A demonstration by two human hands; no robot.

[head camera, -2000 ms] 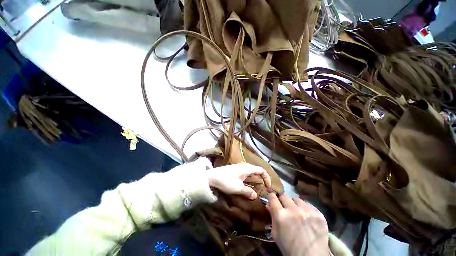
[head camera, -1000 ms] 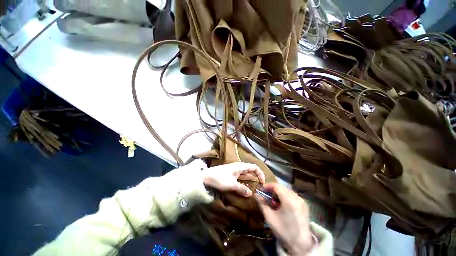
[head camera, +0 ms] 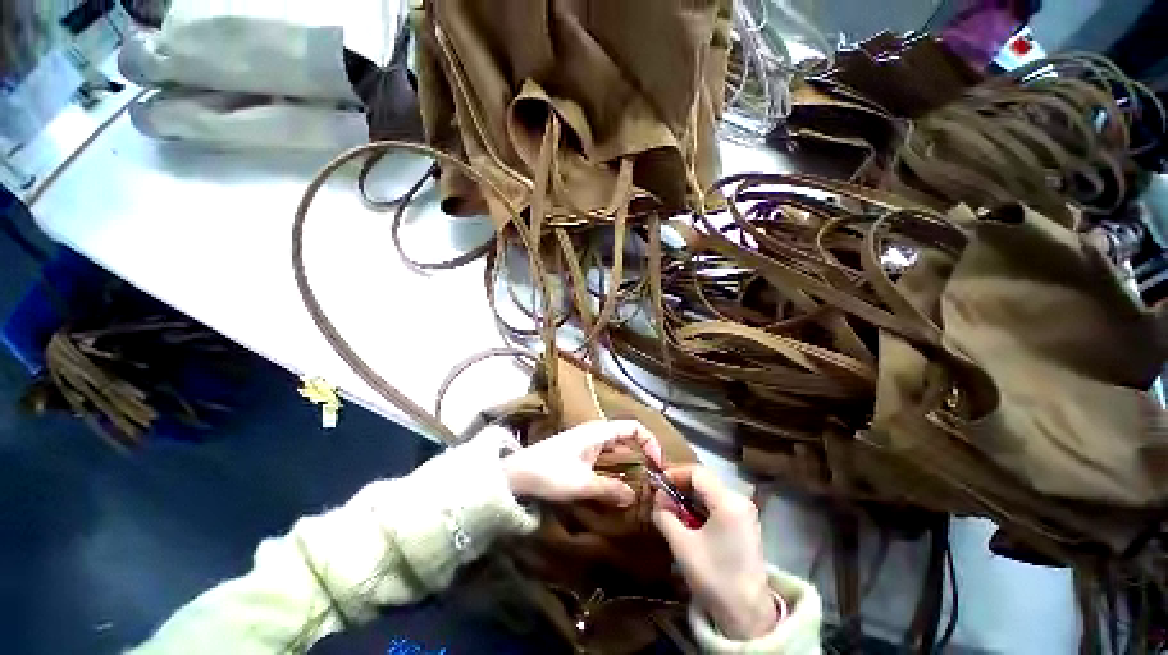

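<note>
A brown handbag [head camera: 576, 537] lies at the table's near edge, with its long strap [head camera: 311, 288] looped out to the upper left over the table. My left hand [head camera: 583, 463] pinches the bag's edge between thumb and fingers. My right hand [head camera: 717, 537] holds small thread snips [head camera: 674, 497] with a dark and red body. Their metal tip is at the bag edge beside my left fingertips. Any loose thread is too fine to see.
A stack of brown bags [head camera: 602, 90] is at the far side of the white table [head camera: 192, 256]. More bags [head camera: 1050, 346] and tangled straps are at right. Folded pale pieces [head camera: 243, 58] lie far left. A blue bin [head camera: 39, 307] is on the floor.
My right hand has turned, and the snips in it now show clearly with their tip at the bag edge. My left hand keeps its pinch. The view has shifted slightly, moving the table things left.
</note>
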